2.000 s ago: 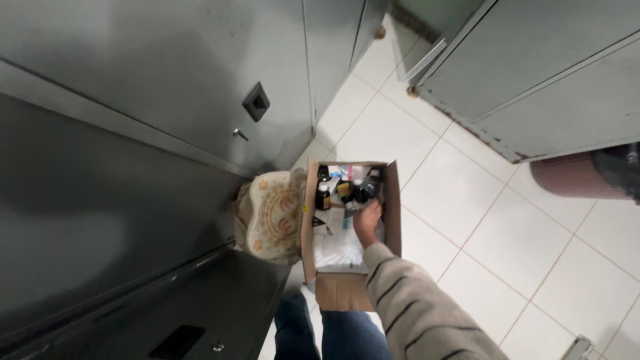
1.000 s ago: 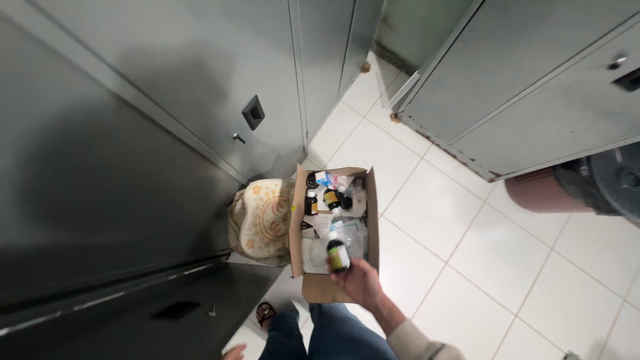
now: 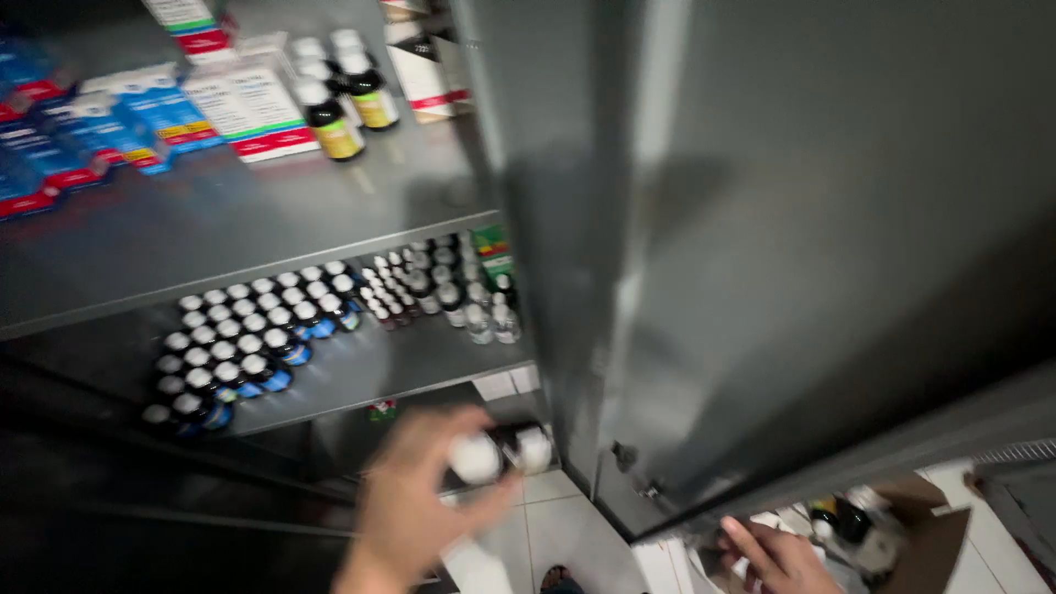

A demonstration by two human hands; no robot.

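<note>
Two dark bottles with white caps point(image 3: 476, 459) are in my left hand point(image 3: 412, 495), blurred, in front of the lower part of an open metal cabinet. My right hand point(image 3: 775, 557) is at the bottom right, partly cut off by the frame, beside the lower edge of the grey metal door point(image 3: 792, 231) and over the near side of a cardboard box point(image 3: 928, 536). Its fingers are partly bent, and whether they hold anything cannot be told. Dark bottles point(image 3: 850, 520) and clear plastic lie in the box.
On the upper shelf point(image 3: 330, 206) stand blue and white cartons point(image 3: 256, 115) and yellow-labelled bottles point(image 3: 334, 132). The lower shelf point(image 3: 355, 371) bears rows of white-capped bottles point(image 3: 247, 346), small vials and clear bottles point(image 3: 478, 322). White floor tiles and a foot show below.
The view has swung from the box and closed doors to the open cabinet's shelves. My left hand now holds two bottles. My right hand, which held one bottle above the box, is now beside the door.
</note>
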